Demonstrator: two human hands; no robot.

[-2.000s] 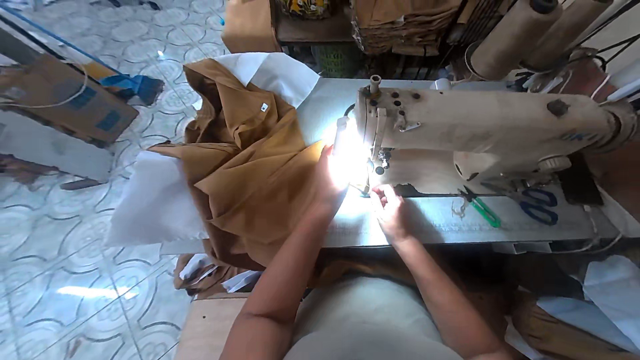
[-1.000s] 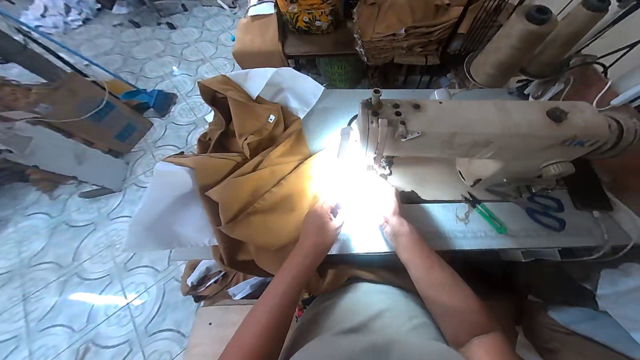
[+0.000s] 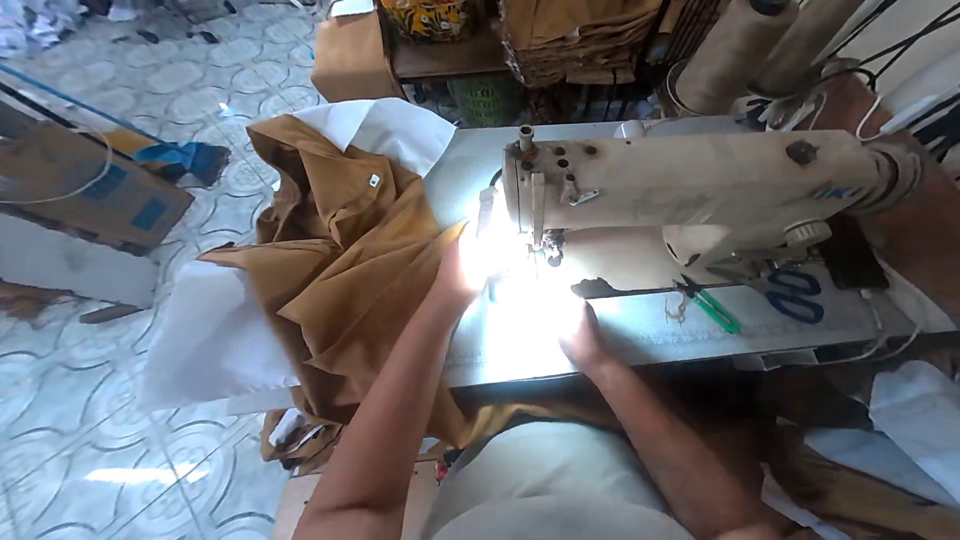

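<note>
An industrial sewing machine (image 3: 697,180) stands on a pale table, its lamp glaring white around the needle area. My left hand (image 3: 459,266) lies just left of the needle, at the right edge of a rumpled brown fabric piece (image 3: 360,262); its fingers are lost in the glare. My right hand (image 3: 583,334) is on the table in front of the needle, fingertips washed out by the light. Whether either hand grips anything cannot be seen. White fabric (image 3: 217,330) lies under and beside the brown cloth, which bears a small white tag.
Green-handled thread snips (image 3: 716,311) and blue-handled scissors (image 3: 795,296) lie right of my right hand, near a dark phone (image 3: 855,255). Large thread cones (image 3: 724,60) stand behind the machine. Stacked brown fabric (image 3: 577,37) is at the back; a cardboard box (image 3: 90,180) is at left.
Compared with two seconds ago, my right hand has moved away from the needle toward the table's front edge. The glare around the needle has spread.
</note>
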